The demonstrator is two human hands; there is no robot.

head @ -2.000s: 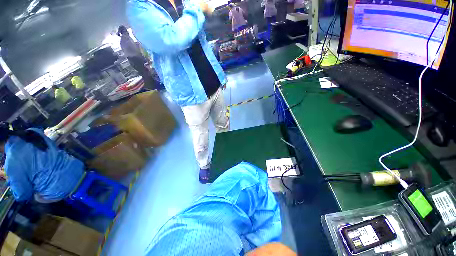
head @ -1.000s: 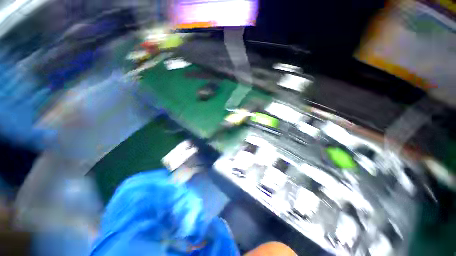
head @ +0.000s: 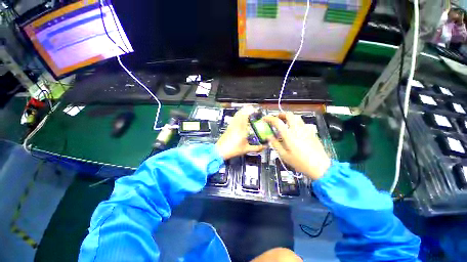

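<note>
My left hand (head: pixel 237 137) and my right hand (head: pixel 298 145) hold one handheld device (head: pixel 263 131) between them above the blister tray (head: pixel 205 192). Its screen glows green and faces up. A white USB cable (head: pixel 292 64) hangs down to my right hand; its plug end is hidden by the fingers. Another handheld device (head: pixel 195 126) with a lit screen lies at the tray's upper left, with a white cable running to its left end. More devices with white labels lie in the tray's front row, such as one device (head: pixel 251 175).
A corded dark tool (head: pixel 165 136) with a yellowish band lies left of the tray. A mouse (head: pixel 122 123) is further left. A black scanner (head: pixel 359 138) lies right. Stacked trays (head: pixel 427 185) are far right. Keyboards (head: pixel 274 89) and monitors (head: pixel 302 30) are behind. A metal post (head: pixel 391 71) stands right.
The view has swung right from the aisle to the bench. Both hands are now in view, holding a device that I did not see held before.
</note>
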